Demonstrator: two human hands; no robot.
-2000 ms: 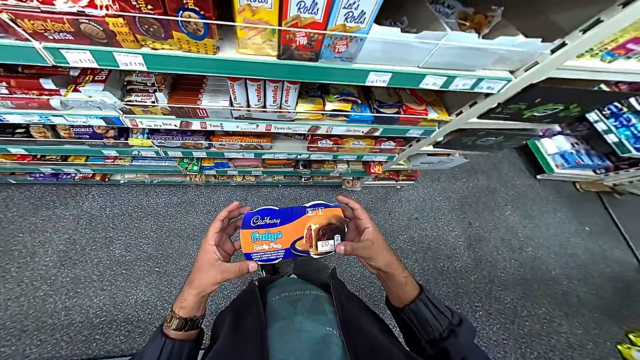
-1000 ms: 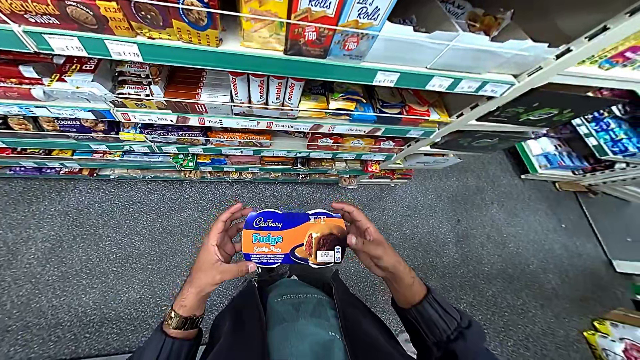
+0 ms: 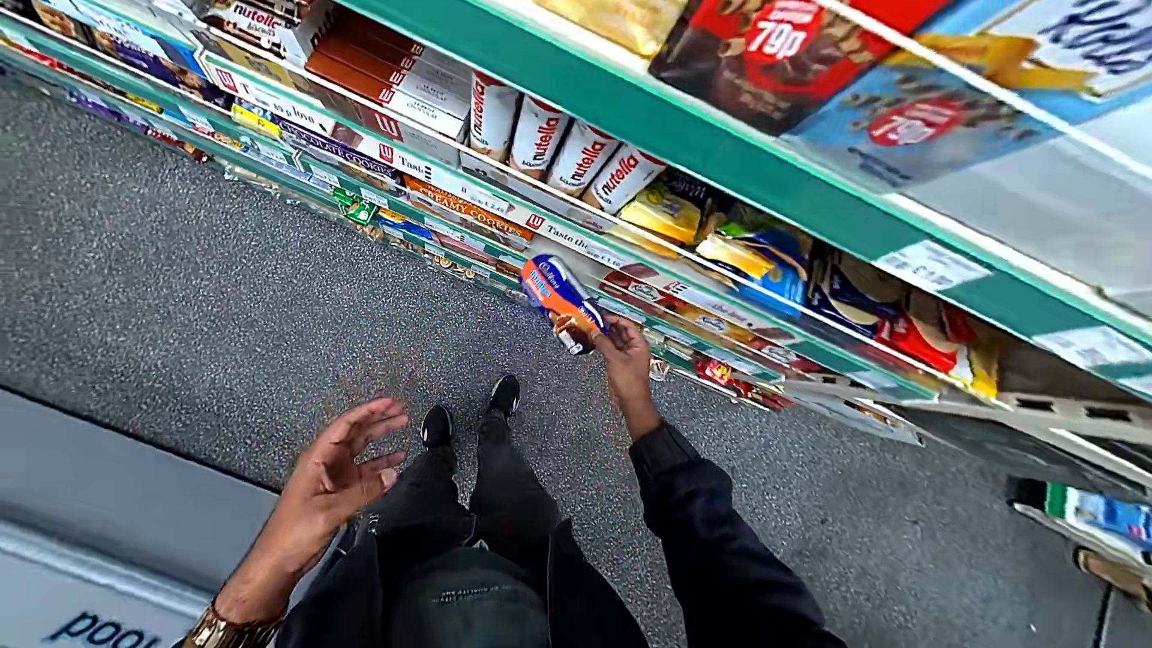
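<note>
A Cadbury Fudge dessert twin pack (image 3: pixel 562 301), in a blue and orange sleeve, is tilted near the lower shelves. My right hand (image 3: pixel 623 349) grips its lower right end, with the arm stretched forward. Beside the pack run shelf edges with boxes of creamy cookies (image 3: pixel 468 211). My left hand (image 3: pixel 346 463) is at the lower left, away from the pack, its fingers apart and nothing in it. A metal-banded watch (image 3: pixel 229 627) is on the left wrist.
Shelving with a green edge (image 3: pixel 684 153) crosses the upper view, holding Nutella packs (image 3: pixel 540 135), biscuits and colourful bags (image 3: pixel 756 261). My shoes (image 3: pixel 437 426) stand on the grey speckled floor (image 3: pixel 225 315). A grey unit (image 3: pixel 99 504) is at lower left; another low display (image 3: pixel 1093 517) is at right.
My left hand has let go of the dessert pack and moved apart from it. My right hand has carried the pack forward towards the shelves, tilting it. The view has turned strongly.
</note>
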